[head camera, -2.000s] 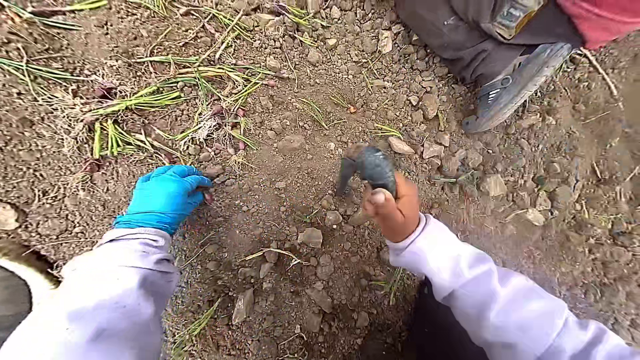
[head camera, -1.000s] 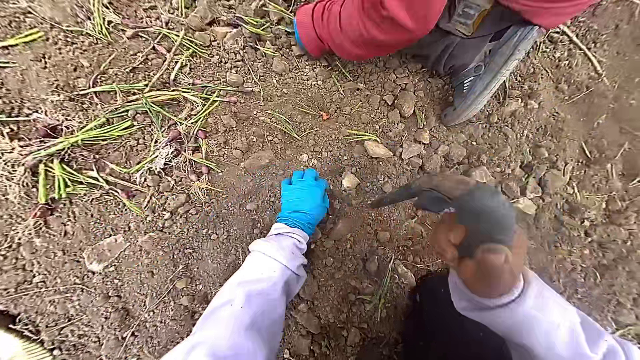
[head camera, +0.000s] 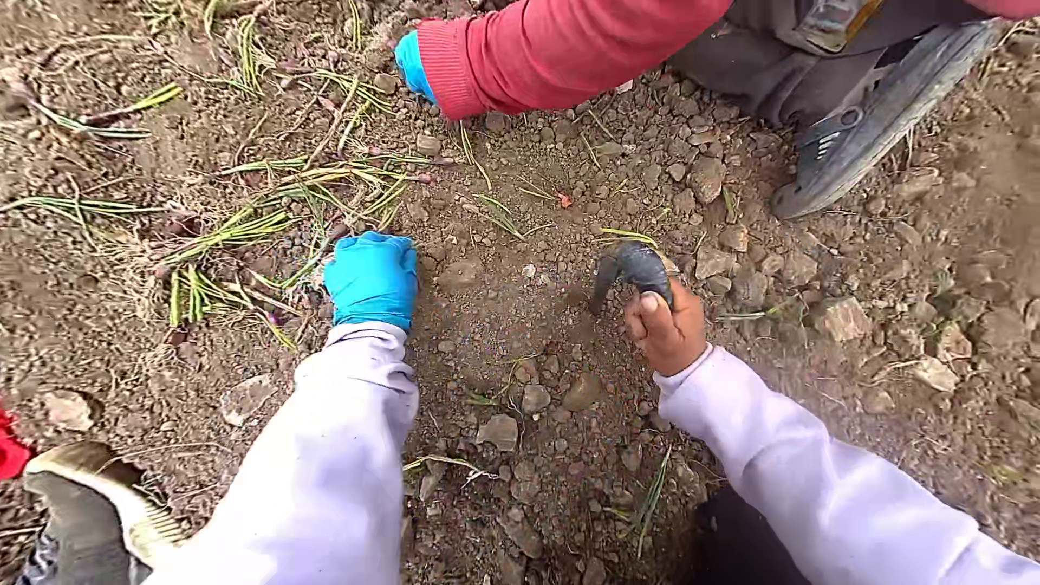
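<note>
My left hand (head camera: 371, 280), in a blue glove, rests low over the soil at the right edge of a scattered bunch of onion seedlings (head camera: 236, 231). Its fingers point away from me and are hidden, so whether it grips a seedling cannot be told. My bare right hand (head camera: 670, 325) is closed around the dark handle of a short hand tool (head camera: 638, 268). The tool's curved end points down at the stony soil (head camera: 520, 317), right of my left hand. More seedlings with green leaves and purplish bulbs lie at the upper left.
Across from me a co-worker's red sleeve (head camera: 552, 53) and blue-gloved hand (head camera: 414, 69) reach over the upper ground. The co-worker's shoe (head camera: 886, 122) is at the upper right. Another shoe (head camera: 97, 512) shows at the lower left. Stones (head camera: 845, 319) lie about.
My left hand has moved left from the bare soil to the seedlings. The tool in my right hand, raised and blurred a second ago, is now down near the soil. The co-worker's gloved hand shows more.
</note>
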